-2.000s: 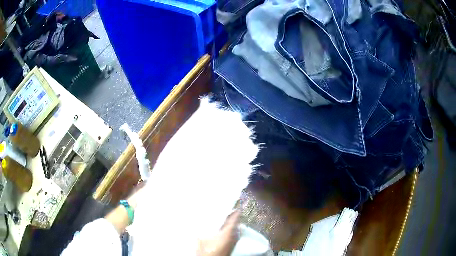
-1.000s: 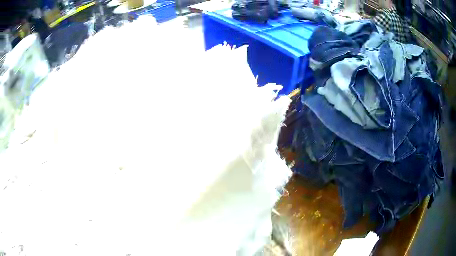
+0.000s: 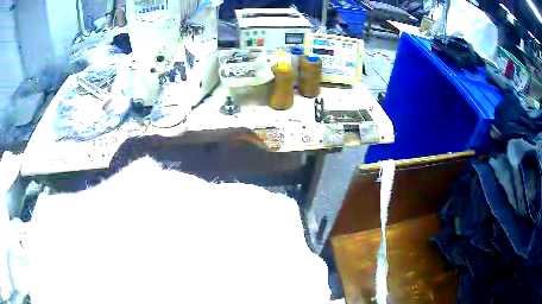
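Observation:
Bright white cut pieces (image 3: 172, 243) with frayed edges fill the lower left and middle, in front of the machine table. They are overexposed, so single layers cannot be told apart. A long, narrow white strip (image 3: 385, 237) hangs over the near rim of the wooden bin (image 3: 368, 261) at the right. I cannot make out either of my hands; the white glare may hide them.
The cream table (image 3: 202, 122) holds the sewing machine (image 3: 151, 53), thread cones (image 3: 281, 83), a bobbin tray (image 3: 246, 77), a control panel (image 3: 336, 56) and a grey-white box (image 3: 273, 32). A blue crate (image 3: 416, 101) and dark denim pieces (image 3: 505, 196) are at the right.
The view has swung left, bringing the machine table to the middle. The denim heap has shifted to the right edge. The white pieces now lie low in front; my hands, seen earlier, no longer show.

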